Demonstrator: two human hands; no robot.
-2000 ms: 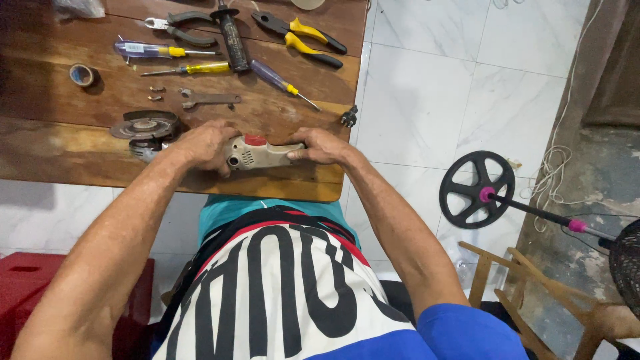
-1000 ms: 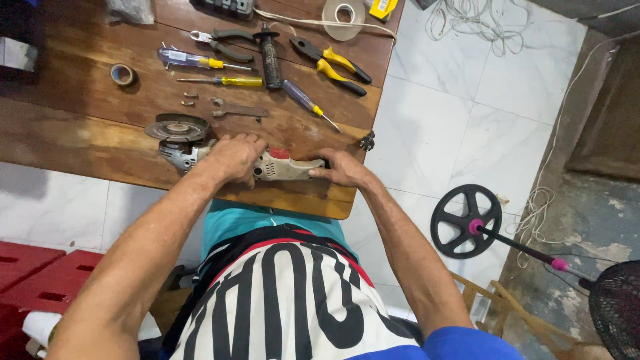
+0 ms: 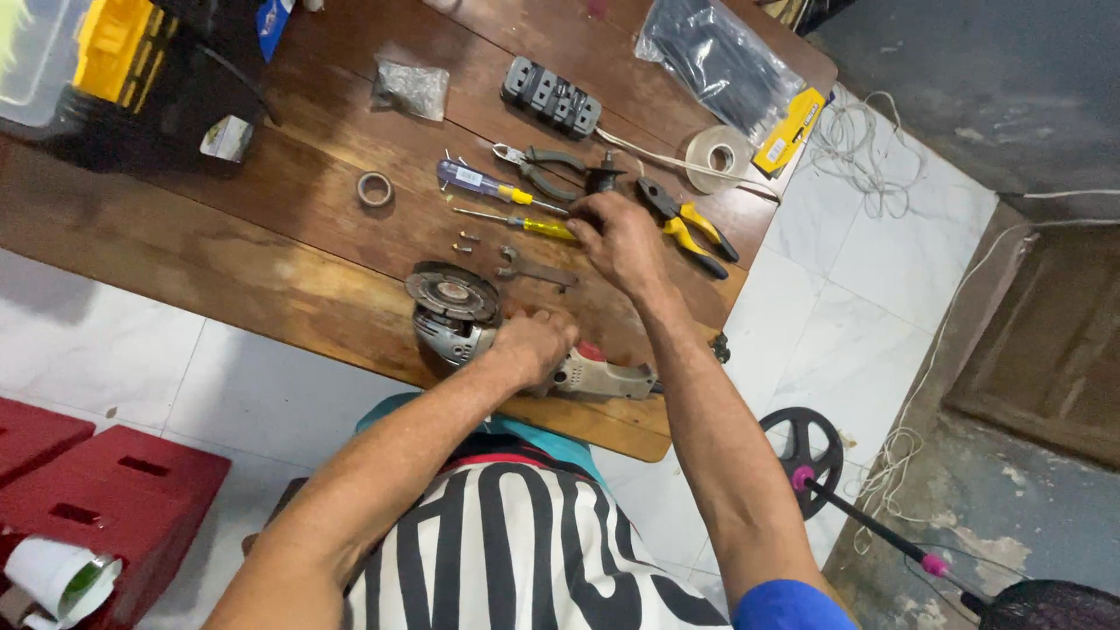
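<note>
An angle grinder [image 3: 604, 376] lies along the table's near edge, its disc [image 3: 452, 291] to the left. My left hand [image 3: 535, 346] is closed around its body. My right hand [image 3: 619, 241] is over the black side handle [image 3: 604, 178], its fingers curled near the yellow screwdriver [image 3: 547, 227]; whether it grips the handle is hidden. A second screwdriver [image 3: 477, 180] and diagonal cutting pliers [image 3: 542, 168] lie to its left, yellow-handled combination pliers [image 3: 687, 226] to its right. An open-end wrench [image 3: 535, 269] and small metal screws [image 3: 464, 242] rest behind the grinder.
Farther back on the wooden table [image 3: 324, 227] are a power strip [image 3: 551, 96], a tape roll [image 3: 717, 159], a bag of cable ties [image 3: 726, 74] and a small plastic bag [image 3: 411, 89]. A brown tape roll [image 3: 374, 189] sits left. A black stand fan [image 3: 801, 475] stands on the floor at right.
My right hand has left the grinder's rear end and moved back to the side handle. My left hand remains on the grinder. The view has shifted to show more of the table's far side.
</note>
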